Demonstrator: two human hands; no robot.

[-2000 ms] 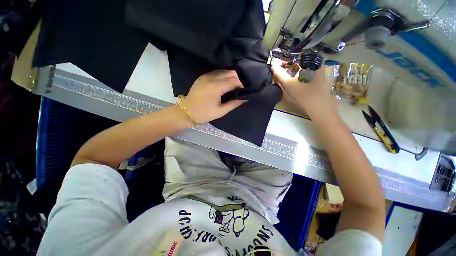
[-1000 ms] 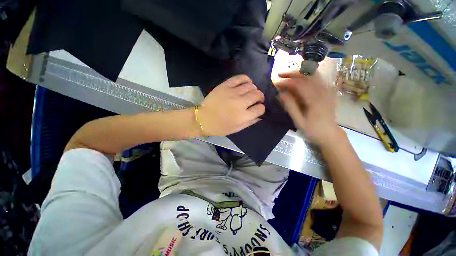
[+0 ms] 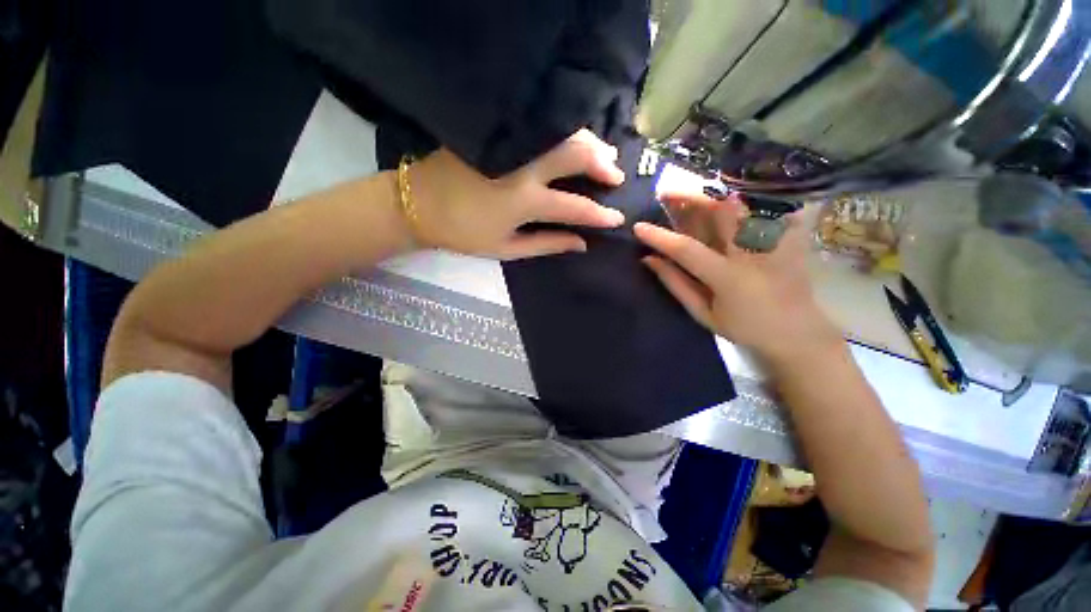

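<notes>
A black fabric panel (image 3: pixel 610 323) lies under the sewing machine head (image 3: pixel 861 84) and hangs over the table's front edge. More black fabric is bunched above it. My left hand (image 3: pixel 514 203) presses on the fabric left of the needle area, fingers spread. My right hand (image 3: pixel 742 263) has its fingertips on the panel's right edge, just in front of the presser foot area (image 3: pixel 688 155). The needle itself cannot be made out. Neither hand clearly grips the cloth. Yellow and black thread snips (image 3: pixel 927 335) lie to the right.
A clear bag of small yellowish items (image 3: pixel 861 227) lies right of the needle area. A ruler strip (image 3: pixel 407 313) runs along the white table's front edge. More black fabric (image 3: pixel 168 108) covers the table's left end. Blue plastic (image 3: pixel 706 502) shows below the table.
The black panel has come further toward me over the front edge. My left hand has moved left and spread its fingers. My right hand has settled on the panel's edge. The camera view has shifted slightly.
</notes>
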